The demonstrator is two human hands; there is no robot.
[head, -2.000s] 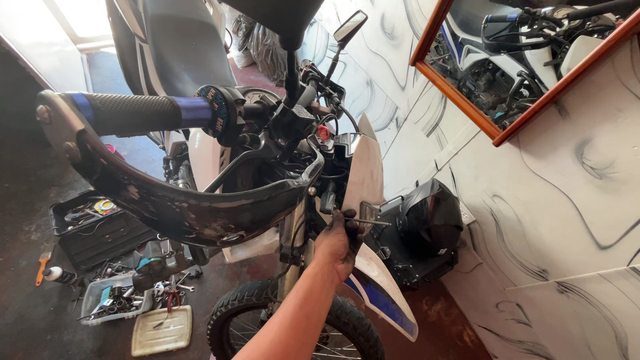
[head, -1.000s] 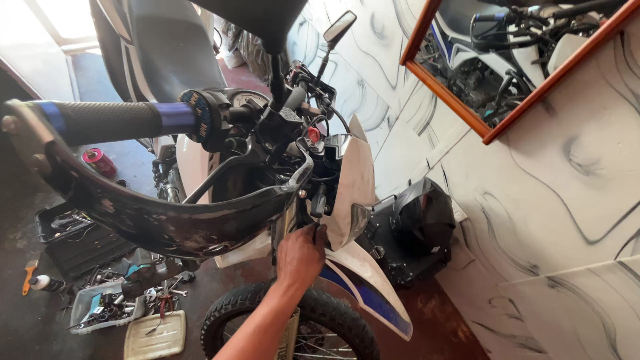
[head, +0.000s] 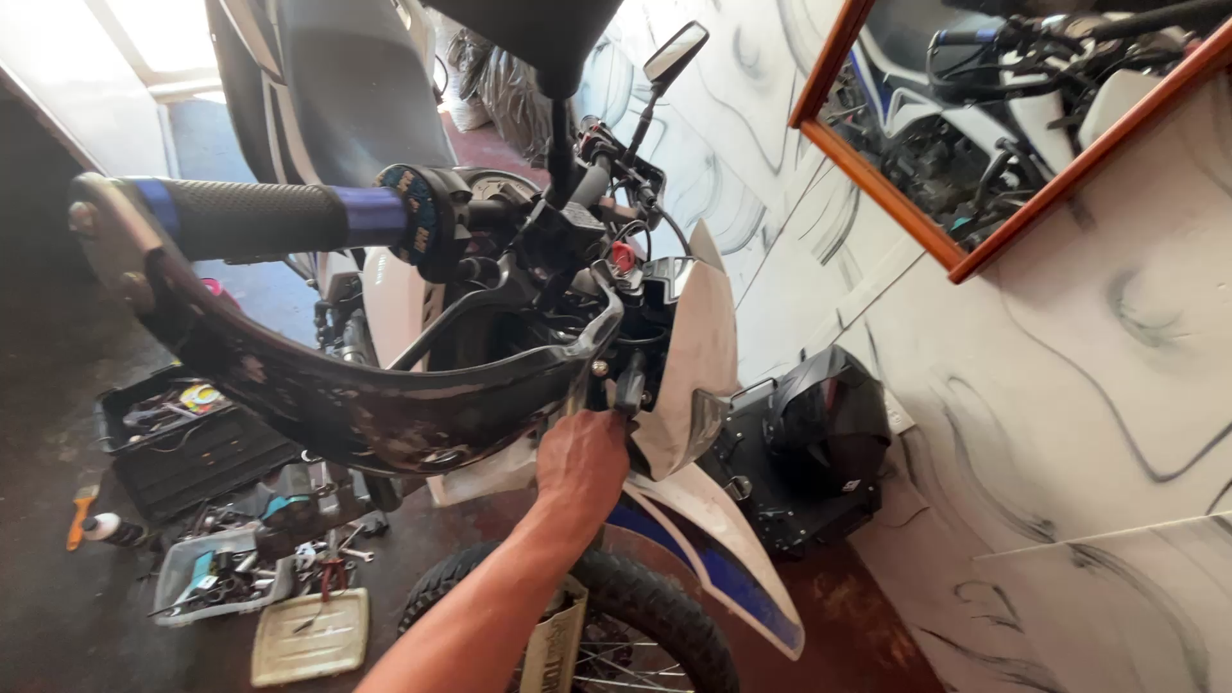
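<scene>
One bare arm reaches up from the lower edge. Its hand, which looks like my right hand, is at the front of a motorcycle, between the black handguard and the white headlight fairing. The knuckles face me; the fingertips and anything they hold are hidden behind the fist, beside a small dark part. Below it are the white and blue front fender and the front tire. A black handlebar grip with blue ends is at the upper left. My left hand is out of view.
On the floor at left are a black toolbox, a clear bin of tools, a pale lid, a brush and a bottle. A black helmet rests on a black case near the wall. A framed mirror hangs at upper right.
Two seconds ago the hand was farther right, in front of the fairing, with a thin metal tool showing; now it is at the fairing's left side and no tool shows.
</scene>
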